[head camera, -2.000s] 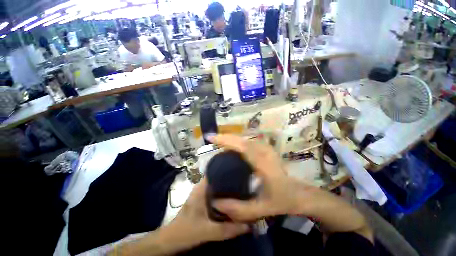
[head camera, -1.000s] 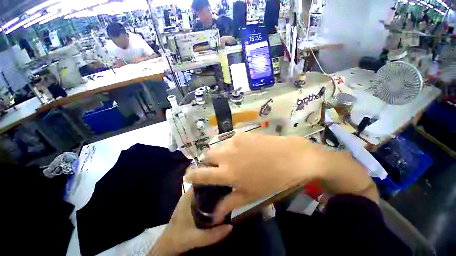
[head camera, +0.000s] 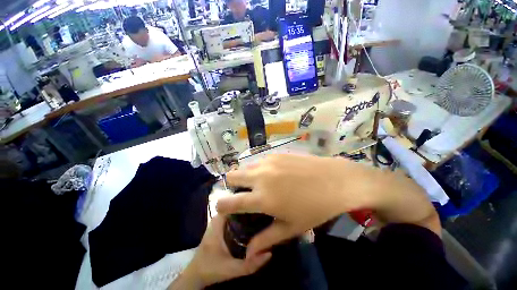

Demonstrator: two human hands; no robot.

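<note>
A dark bottle (head camera: 239, 233) is held upright in front of the sewing machine's needle area. My left hand (head camera: 218, 263) is wrapped around its lower part. My right hand (head camera: 300, 190) is over its top with the fingers curled down round it, hiding the top. The cream sewing machine (head camera: 334, 127) stands just behind my hands. A black garment piece (head camera: 153, 218) lies flat on the white table (head camera: 122, 164) to the left of the bottle.
A lit phone (head camera: 299, 55) stands on the machine head. A black heap (head camera: 37, 238) is at far left. A fan (head camera: 465, 89), a metal tin (head camera: 401, 112) and a long white strip (head camera: 416, 170) are at right. A person (head camera: 148, 44) sits at a table beyond.
My right hand has moved from the bottle's side to over its top, hiding it. Both hands have tilted the bottle more upright and hold it lower. The camera view has shifted slightly.
</note>
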